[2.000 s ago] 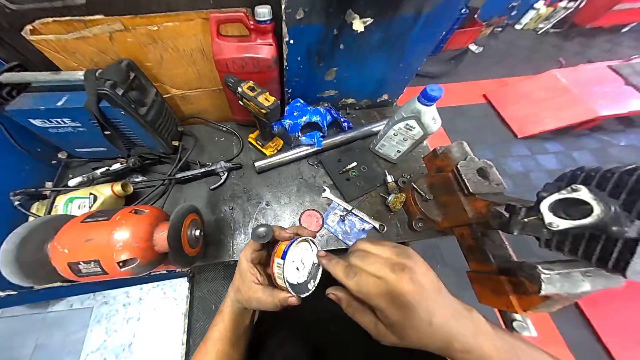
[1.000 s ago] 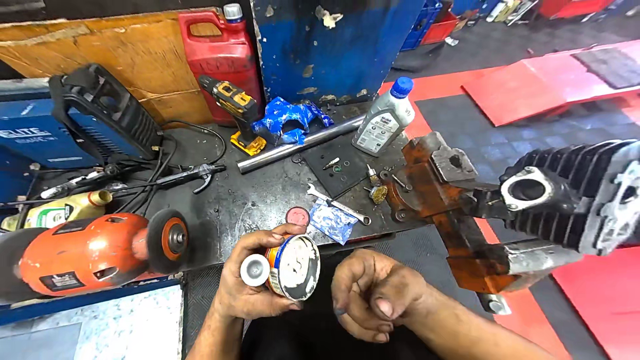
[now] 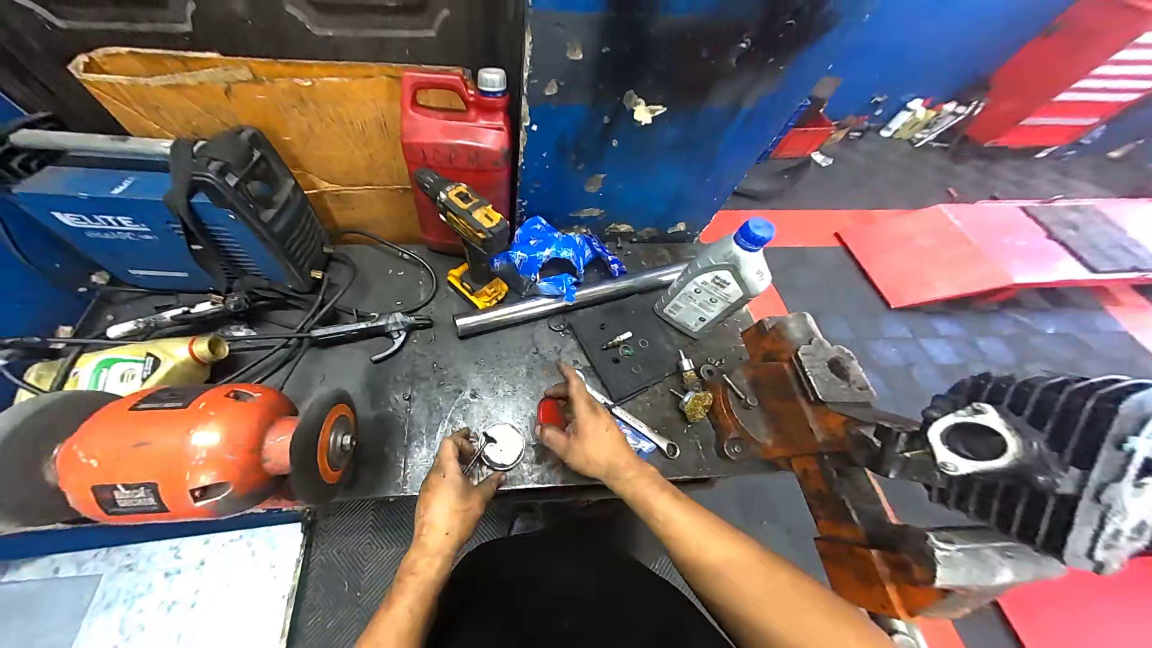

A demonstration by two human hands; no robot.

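Observation:
An open tin of pale paste (image 3: 503,446) stands upright near the bench's front edge. My left hand (image 3: 452,490) is at its left side, its fingers around a small dark tool (image 3: 478,453) that looks like the tin's brush or valve tool; its exact kind is unclear. My right hand (image 3: 589,427) grips a red round lid (image 3: 551,413) by its edge, just right of the tin. A combination wrench (image 3: 643,423) lies beside the right hand, partly over a blue and white packet (image 3: 635,439).
An orange bench grinder (image 3: 184,450) is at the left. Behind stand a yellow cordless drill (image 3: 472,225), a metal tube (image 3: 567,300) and an oil bottle (image 3: 720,279). A dark pad (image 3: 621,346) holds small parts. A rusty vise (image 3: 783,405) and a finned engine cylinder (image 3: 1008,459) are at the right.
The tin, in my left hand before, now stands on the bench. My right hand has reached the red lid, which lay on the bench earlier. The view has shifted.

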